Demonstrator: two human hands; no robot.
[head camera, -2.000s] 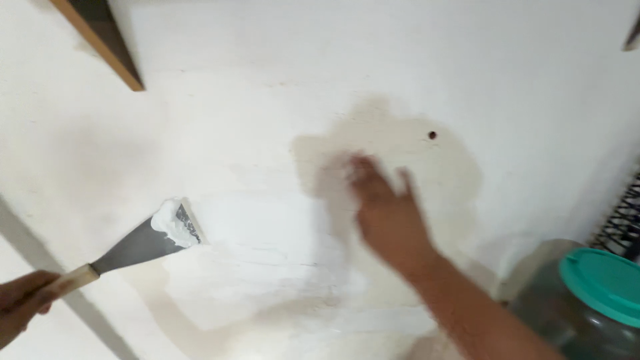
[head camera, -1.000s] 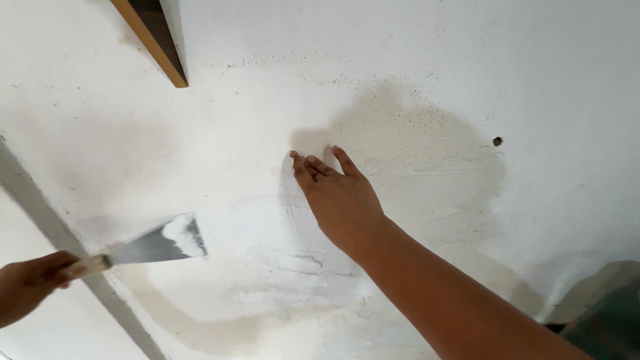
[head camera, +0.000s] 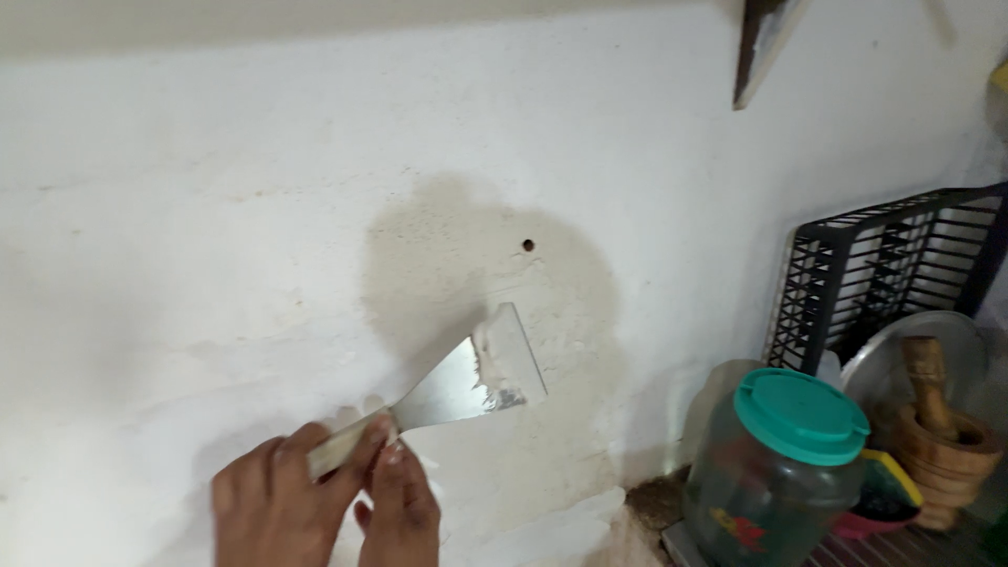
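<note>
My left hand (head camera: 276, 496) is closed around the pale handle of a putty knife (head camera: 441, 386), whose wide metal blade carries white filler paste (head camera: 496, 354). Close beside it, my right hand (head camera: 400, 500) has its fingertips at the handle near the blade's base; whether it grips the handle too is hard to tell. The blade's edge lies at or very near the white wall (head camera: 236, 260), below a small dark hole (head camera: 528, 245). A shadow falls on the wall around the blade.
At the lower right stand a clear jar with a turquoise lid (head camera: 802, 415), a wooden mortar (head camera: 945, 449) with its pestle (head camera: 928, 382), and a round metal lid (head camera: 874, 346). A black plastic basket (head camera: 835, 268) leans behind them. A bracket (head camera: 756, 55) juts from above.
My right hand has come off its place near the wall and is now beside my left hand at the putty knife. The view has shifted toward the jar and basket.
</note>
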